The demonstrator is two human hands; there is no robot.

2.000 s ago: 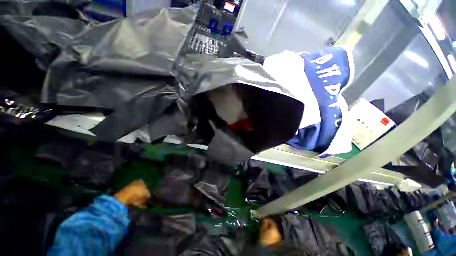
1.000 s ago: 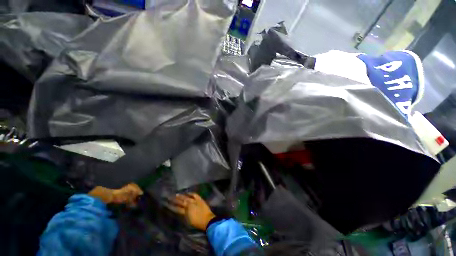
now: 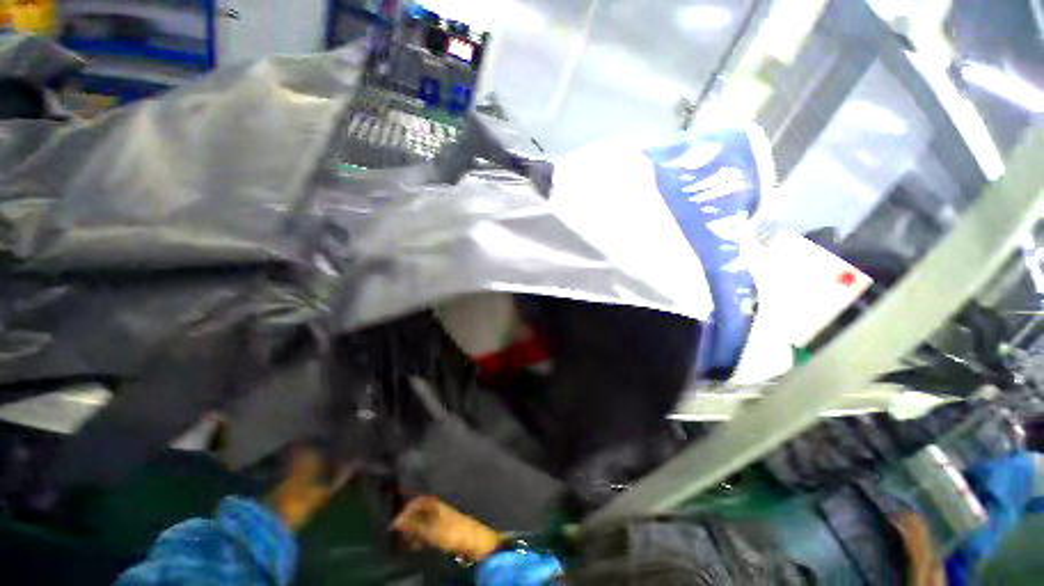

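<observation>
My left hand (image 3: 300, 486) is at the lower left, blurred, below the large bags. My right hand (image 3: 444, 529) is just right of it, near the bottom edge, with its fingers towards the left. I cannot tell whether either hand holds anything. A large grey-black poly bag (image 3: 515, 246) lies above my right hand with its dark mouth open towards me. A white-and-red item (image 3: 495, 338) shows inside the mouth. Another large silvery-grey bag (image 3: 172, 172) lies to the left. Dark flaps hang from the bags above my hands.
A pale metal post (image 3: 824, 343) crosses the right side diagonally. A white-and-blue cloth (image 3: 716, 240) and a white card (image 3: 815, 280) with a red mark lie behind the bag. Dark bags (image 3: 733, 555) lie at lower right. Another person's hand (image 3: 918, 552) and blue sleeve show at far right.
The view has swung right and the bags appear further left and smaller. The post and the other person's hand now show at the right. My hands remain close together near the bottom.
</observation>
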